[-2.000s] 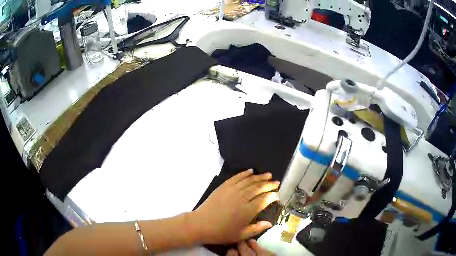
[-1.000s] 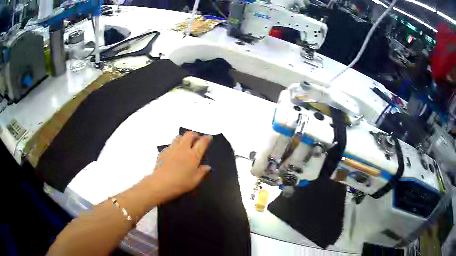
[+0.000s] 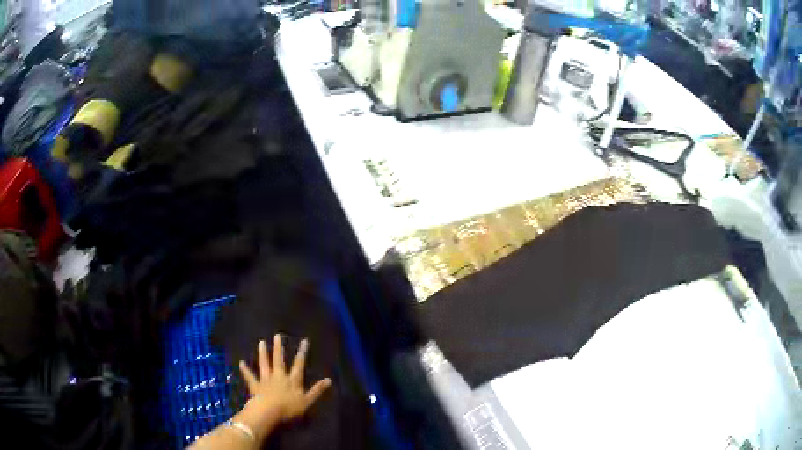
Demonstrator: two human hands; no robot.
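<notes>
My left hand (image 3: 283, 391) is at the lower left with its fingers spread, palm down over dark cloth (image 3: 295, 308) at the blue crate. Whether it presses on the cloth or hovers just above is hard to tell. The blue lattice crate (image 3: 200, 369) shows to the left of the hand, with dark cloth across it. The long dark curved panel (image 3: 572, 281) lies on the white table at the right, over the brown covering. My right hand is not in view. The sewing head is out of the picture.
The white table (image 3: 422, 167) has a brown, worn covering (image 3: 492, 246). A grey machine part with a blue knob (image 3: 448, 95) and a black triangular frame (image 3: 651, 145) stand at its back. Dark piles, yellowish rolls (image 3: 92, 123) and a red object (image 3: 26, 198) are at the left.
The view has swung left and down, off the sewing machine. My left hand has left the dark panel on the table and is now over the crate, fingers spread.
</notes>
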